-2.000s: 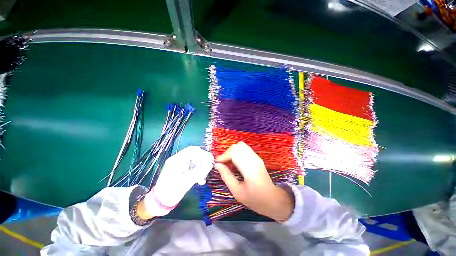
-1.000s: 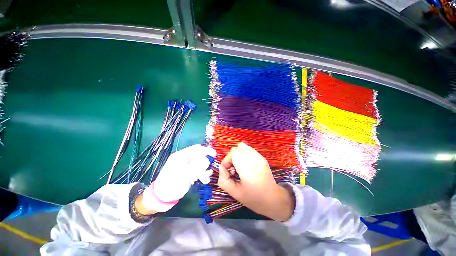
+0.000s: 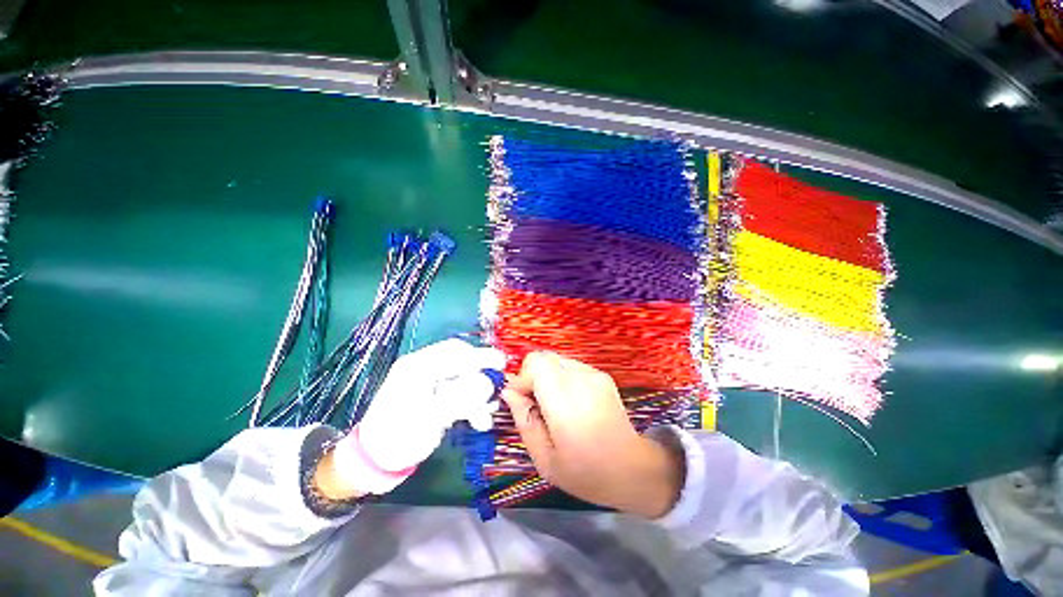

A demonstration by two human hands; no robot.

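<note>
My left hand (image 3: pixel 426 402), in a white glove, holds a small blue connector housing (image 3: pixel 495 379) at its fingertips. My bare right hand (image 3: pixel 565 414) is pinched at the housing's right side; any wire between its fingers is too small to make out. Both hands are over the lower left corner of the red-orange wires (image 3: pixel 595 332). Purple wires (image 3: pixel 595 259) and blue wires (image 3: pixel 595 187) lie above that band. A multicolour pile of filled harnesses (image 3: pixel 513 478) lies below, partly hidden by my right hand, with blue housings at its left edge.
Right of the yellow strip (image 3: pixel 713 233) lie red wires (image 3: pixel 810 222), yellow wires (image 3: pixel 804 280) and pale pink wires (image 3: pixel 798 350). Partly wired harnesses (image 3: pixel 391 303) lie at left. A metal rail (image 3: pixel 653 128) runs along the far side. A black and white wire pile is at the far left edge.
The blue housing now shows at my left fingertips. My right hand drew slightly away from the left, then came back against the housing. The view shifted slightly.
</note>
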